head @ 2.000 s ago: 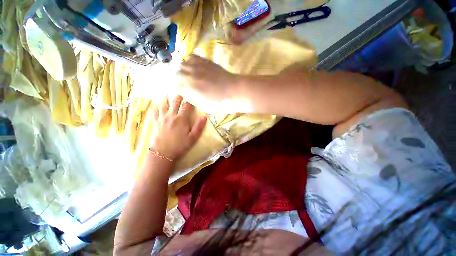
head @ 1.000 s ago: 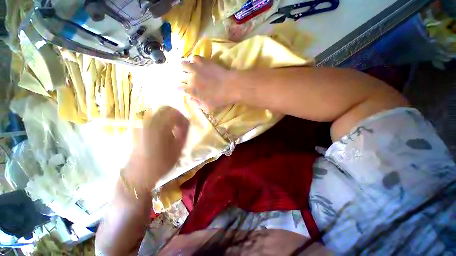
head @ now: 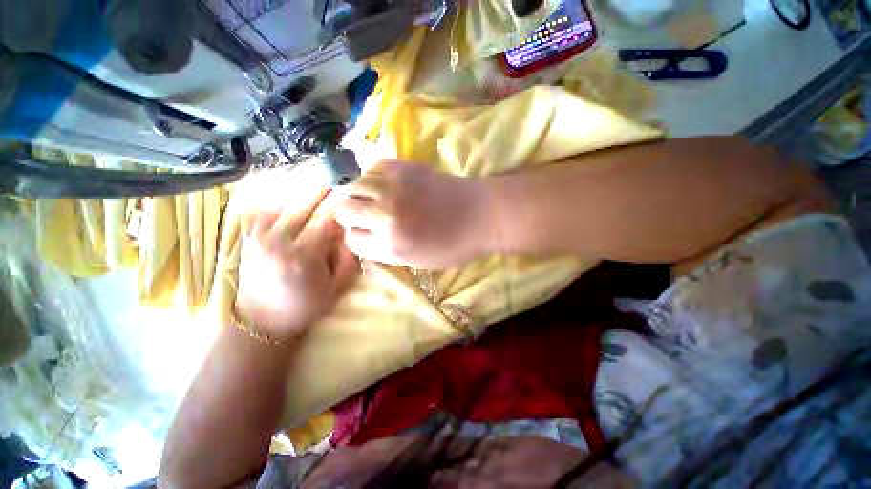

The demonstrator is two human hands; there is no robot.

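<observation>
The yellow garment piece (head: 382,334) lies under both hands, in front of the sewing machine (head: 220,57), and hangs over the table edge. Lace trim (head: 447,308) runs down across it. My right hand (head: 411,212) has its fingers curled on the cloth beside the dark lamp-like cylinder (head: 337,164), pinching the cloth. My left hand (head: 286,277) lies on the cloth just left of it, slightly blurred, fingers towards the needle area. The needle is hidden in glare.
Folded yellow pieces (head: 172,239) fan out at left, above a clear plastic bag (head: 57,353). A lit phone (head: 549,38) and dark-blue thread snips (head: 673,64) lie behind the cloth. A black ring handle (head: 791,11) shows at upper right. A scrap bucket (head: 840,129) is at far right.
The view has moved closer to the machine. My left hand lifted into a blur and came back onto the cloth beside my right hand. My right hand stayed near the needle area.
</observation>
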